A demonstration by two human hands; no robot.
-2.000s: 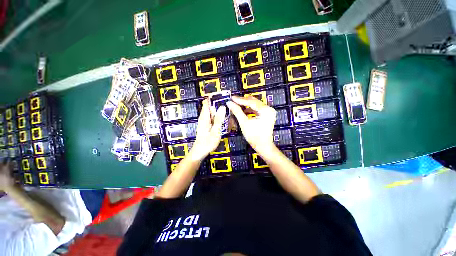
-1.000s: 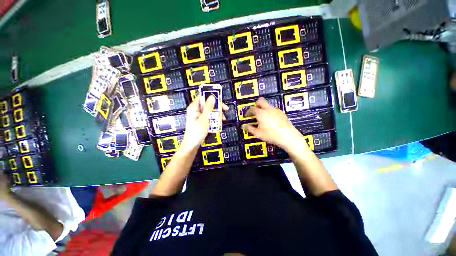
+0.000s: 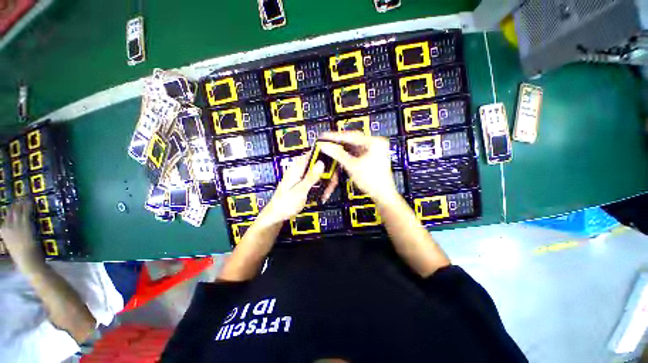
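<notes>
A front housing (image 3: 320, 164) with a yellow screen frame is held tilted above the middle of the blister tray (image 3: 442, 175). My left hand (image 3: 288, 196) grips its lower left side. My right hand (image 3: 369, 163) has its fingertips at its upper end. Whether a pale board is in the hands with it cannot be told; the fingers hide most of the piece. The tray holds rows of black housings with yellow frames; a few spots in it show pale or bright screens.
A pile of board units (image 3: 174, 174) lies left of the tray. Two set-aside units (image 3: 496, 133) lie right of it, near a grey perforated box (image 3: 577, 35). Board units (image 3: 135, 40) lie on the belt behind the rail. Another worker's arm (image 3: 44, 273) is at far left over another tray.
My right hand has moved from the tray to my left hand. A yellow-framed housing now shows between the hands, where the left held a pale board unit. Belt units have shifted left.
</notes>
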